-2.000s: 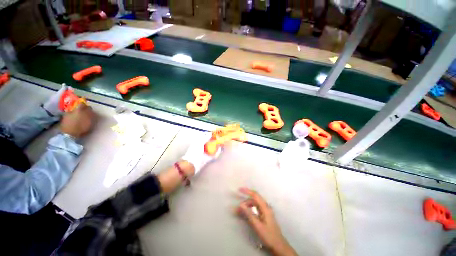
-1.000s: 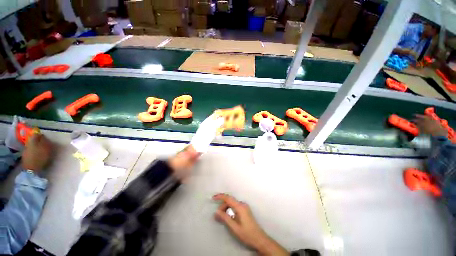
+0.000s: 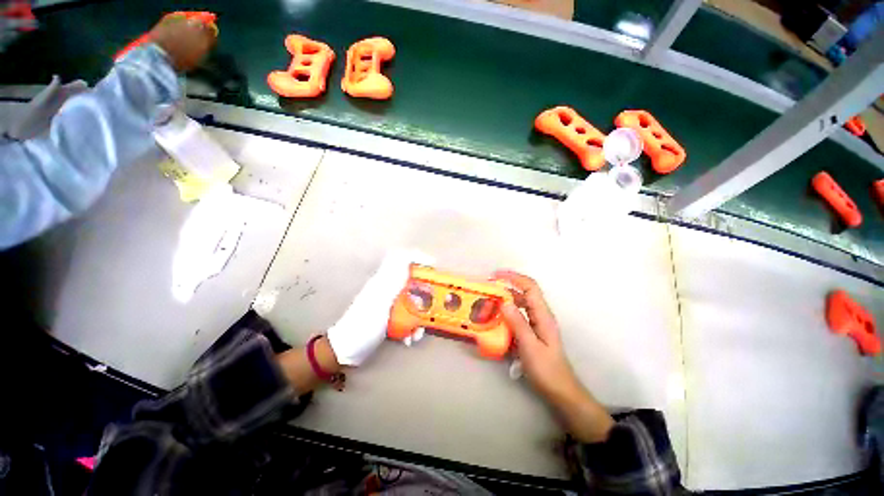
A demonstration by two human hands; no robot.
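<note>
An orange controller shell with round openings is held level over the pale bench, between my two hands. My left hand, in a white glove, grips its left end. My bare right hand holds its right end, fingers along the edge. A small white scrap shows under my right hand; part of it is hidden.
The green conveyor carries several orange shells. A white bottle with its lid open stands by the belt. Left are another bottle, yellow paper, a white cloth and a neighbour's arm. An orange shell lies right.
My left hand has brought the shell from over the belt down to the bench. My right hand has moved up and taken hold of it. The view has tilted down. The neighbour's hand reaches over the belt.
</note>
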